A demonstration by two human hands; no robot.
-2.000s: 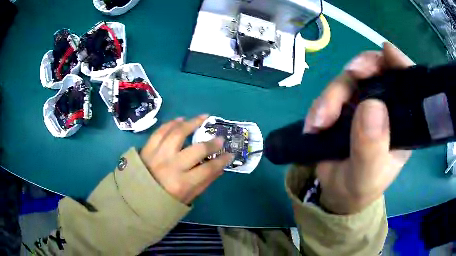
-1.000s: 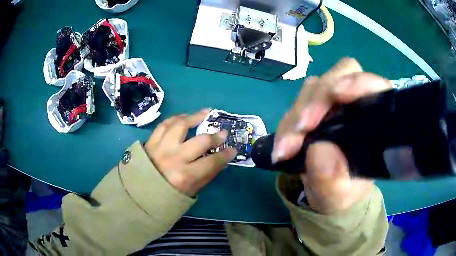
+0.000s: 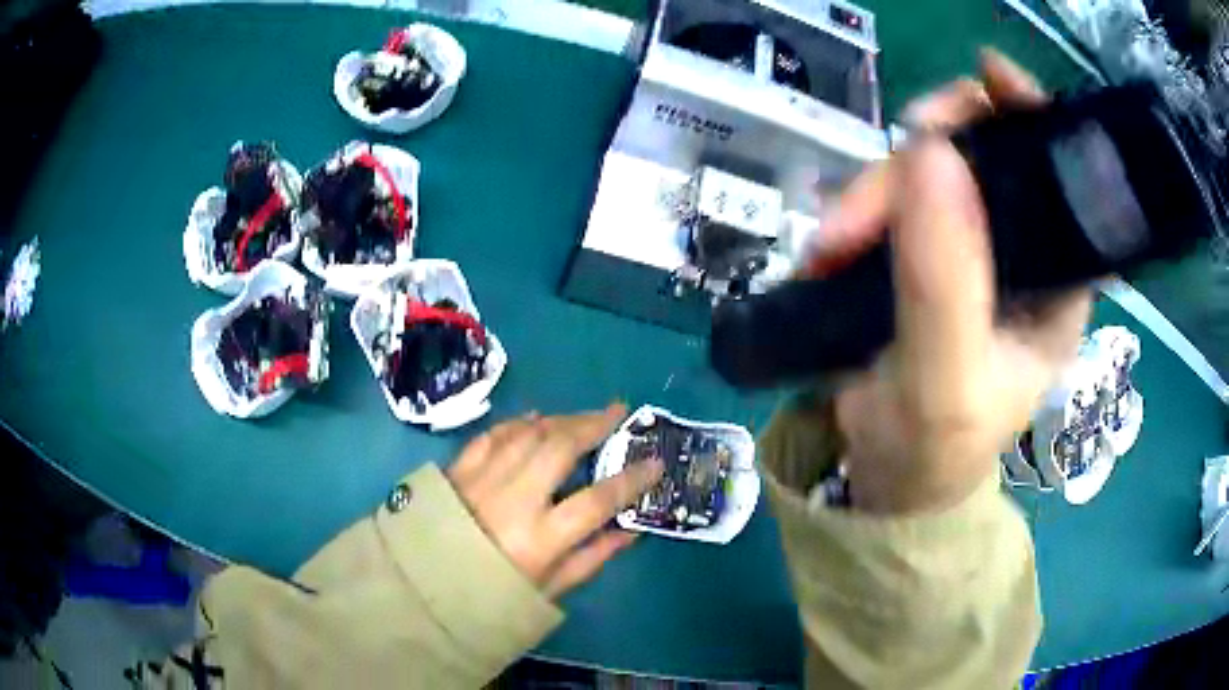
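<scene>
A white plastic housing (image 3: 736,507) lies on the green bench with a circuit board (image 3: 687,472) flat inside it. My left hand (image 3: 546,492) rests at the housing's left side, with fingertips on the board and at the rim. My right hand (image 3: 930,297) grips a black electric screwdriver (image 3: 822,328). The screwdriver points left, and its nose is above and right of the housing, near the screw feeder's front. Its bit cannot be made out. The silver-grey screw feeder (image 3: 634,223) stands behind the housing, with a metal pickup (image 3: 735,223) at its front.
Several white shell units (image 3: 429,344) with red wires stand at the left, one more (image 3: 400,78) farther back. Other white units with flat boards (image 3: 1085,425) lie at the right, partly behind my right hand. Small white parts (image 3: 20,280) lie at far left. White edging (image 3: 1166,337) crosses the right.
The screwdriver in my right hand has moved from the housing's right end up toward the feeder. My left hand stays on the housing. The view has shifted, showing more at the back and right.
</scene>
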